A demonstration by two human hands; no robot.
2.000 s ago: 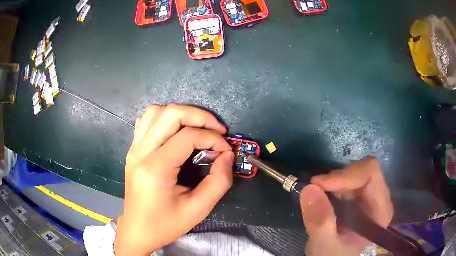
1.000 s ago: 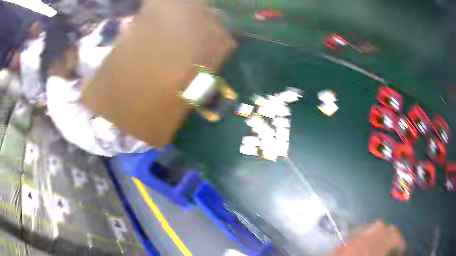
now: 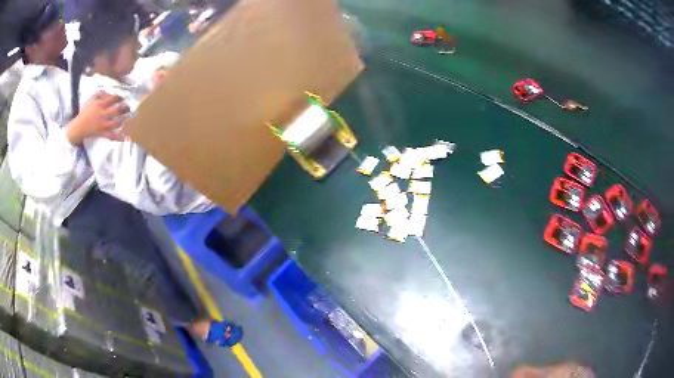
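Note:
Only a blurred strip of my left hand point(image 3: 553, 370) shows at the bottom edge; its fingers and anything in them are cut off. My right hand is out of view. A loose pile of flat silver-white cells point(image 3: 395, 198) lies mid-mat, with two more cells point(image 3: 491, 173) to its right. Solder wire point(image 3: 457, 295) runs from the pile down toward my left hand. Several red housings point(image 3: 564, 233) with their open sides up stand grouped at the right. The solder spool point(image 3: 309, 127) sits in a yellow-green frame beside the cardboard.
A large brown cardboard sheet point(image 3: 222, 100) stands at the left bench edge. Two people in pale clothing point(image 3: 44, 140) are behind it. Blue bins point(image 3: 240, 247) line the bench side. Two separate red units point(image 3: 528, 90) lie beyond a line across the mat.
The view has swung left from the soldering work to the cell pile, spool and people. My right hand and the iron have left the picture; my left hand is now nearly out of it.

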